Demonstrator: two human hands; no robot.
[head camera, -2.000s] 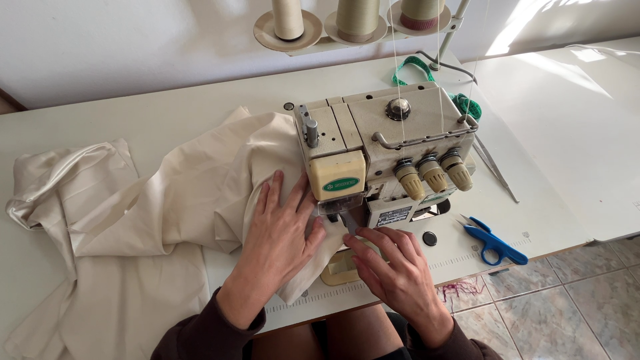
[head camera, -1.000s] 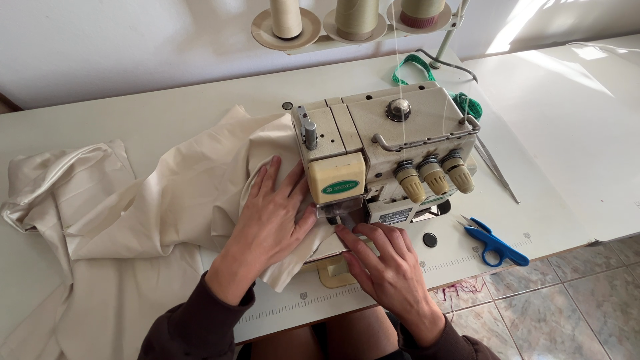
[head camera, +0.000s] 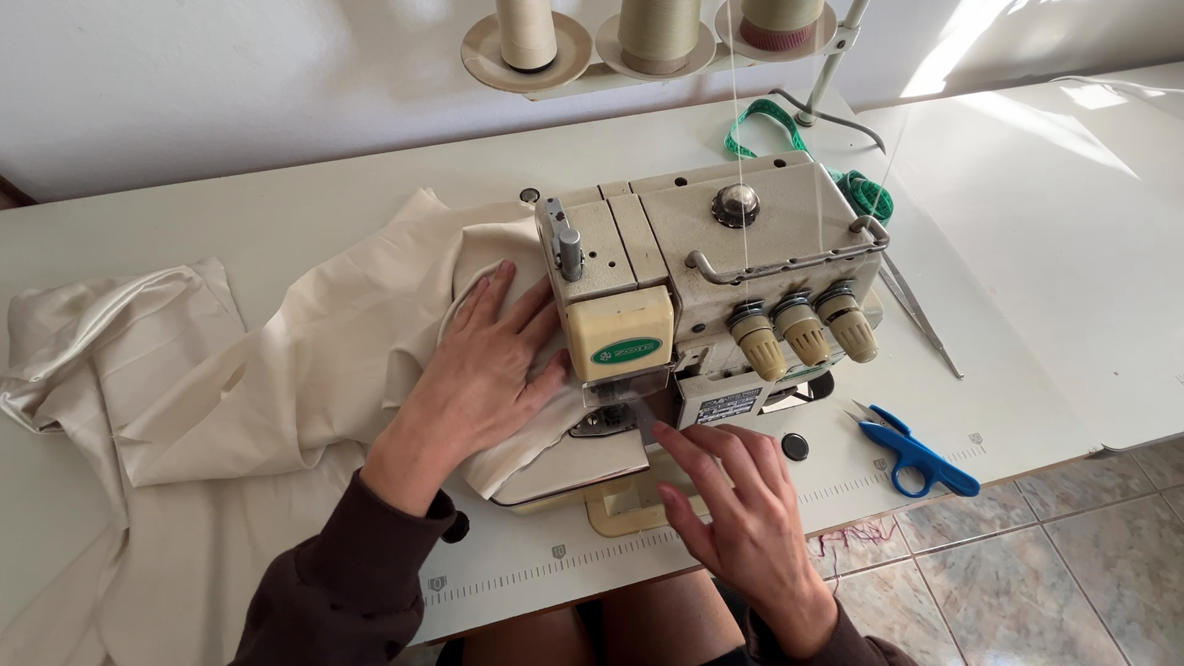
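My left hand (head camera: 481, 370) lies flat with spread fingers on cream satin-like fabric (head camera: 342, 324), just left of the overlock sewing machine's head (head camera: 618, 333). The fabric's edge runs beside the presser foot (head camera: 606, 419), and the rest spreads in folds over the left of the table. My right hand (head camera: 740, 499) is raised to the right of the foot, fingers apart and bent, with the index fingertip near the machine's front plate. I see nothing held in it. Whether the fabric reaches under the foot is hard to tell.
Blue-handled thread snips (head camera: 911, 453) and metal tweezers (head camera: 916, 310) lie right of the machine. A green measuring tape (head camera: 865, 196) is behind it. Thread cones (head camera: 659, 32) stand above on a rack. A printed ruler scale (head camera: 638, 546) runs along the table's front edge.
My right hand has drawn back from the presser foot, down and to the right. The fabric's front corner has shifted away from the table's front edge, uncovering more of the machine's cloth plate.
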